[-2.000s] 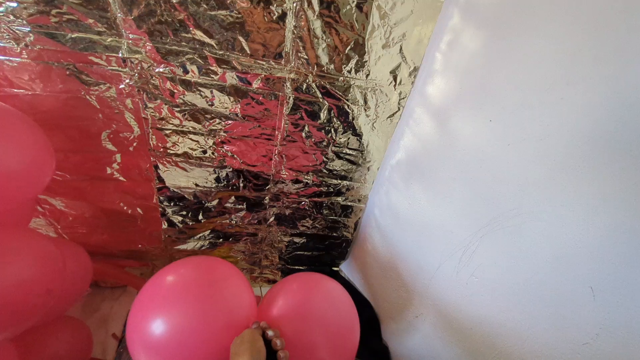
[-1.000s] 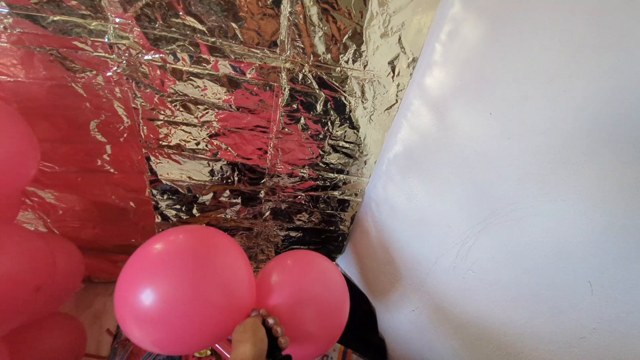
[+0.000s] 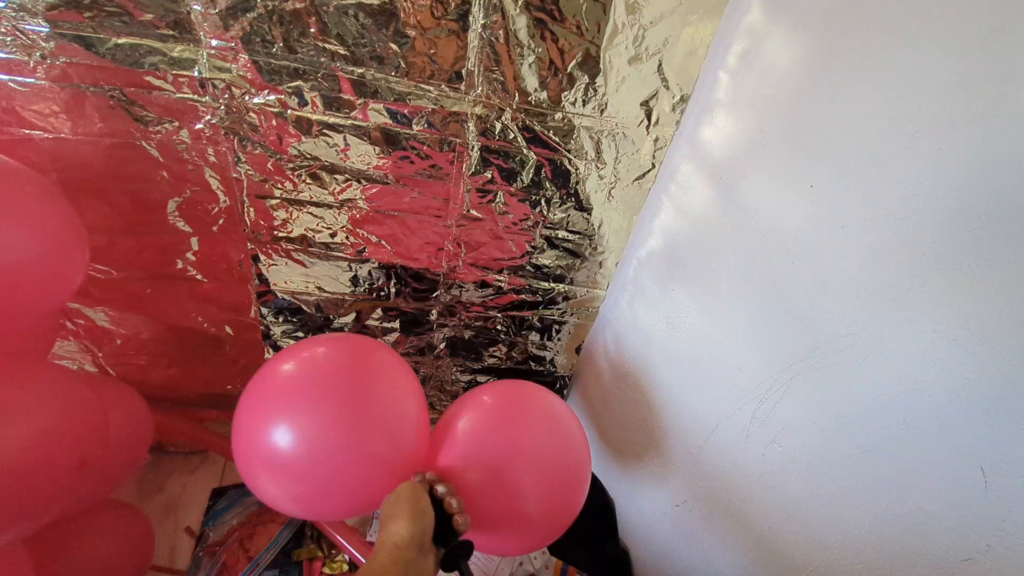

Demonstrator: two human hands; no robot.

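Two round pink balloons, a larger one on the left [image 3: 330, 426] and a smaller one on the right [image 3: 512, 468], touch side by side at the lower middle. Just below where they meet is my left hand [image 3: 412, 520], its fingers curled around a black handheld tool [image 3: 445, 524] with a small round flange. The fingertips lie against the right balloon. Whether the hand also grips the balloons' necks cannot be seen. My right hand is not in view.
More pink balloons [image 3: 48, 440] bunch along the left edge. Crinkled metallic foil sheeting [image 3: 416, 200] covers the wall behind; a white wall [image 3: 816, 280] stands at right. Plastic bags [image 3: 248, 536] lie on the floor below. Black fabric [image 3: 592, 532] shows beside the right balloon.
My left hand and the two balloons have moved up in the view. More of the bags and floor now shows beneath them.
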